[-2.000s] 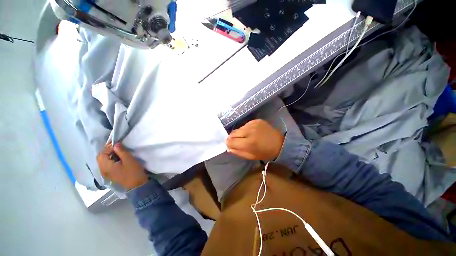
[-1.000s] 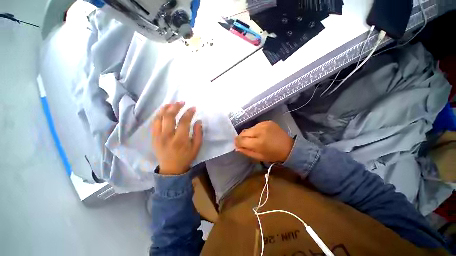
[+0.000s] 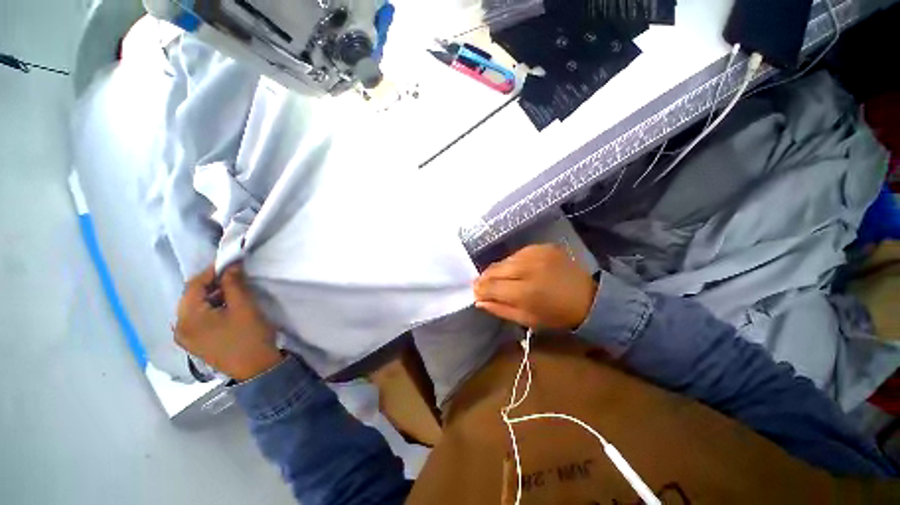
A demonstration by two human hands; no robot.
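Light grey garment fabric (image 3: pixel 345 227) lies in folds from under the machine head to the table's front edge. My left hand (image 3: pixel 229 325) pinches a gathered part of it at the left, with a small dark thing at the fingers that I cannot make out. My right hand (image 3: pixel 536 287) pinches the fabric's edge between thumb and fingers near the ruler's end. The edge runs fairly straight between both hands. The sewing machine head (image 3: pixel 296 39) is at the top, its needle area not clearly visible.
Dark labels (image 3: pixel 572 64) and red and blue snips (image 3: pixel 478 67) lie right of the head. A black device (image 3: pixel 770 30) with a white cable sits at the table edge above the ruler (image 3: pixel 612 153). A grey fabric pile (image 3: pixel 750 227) is at the right. An earphone cord hangs over the brown apron (image 3: pixel 474 434).
One second ago my left hand lay flat on the fabric's middle; it has moved left and now pinches gathered fabric there. My right hand keeps hold of the edge.
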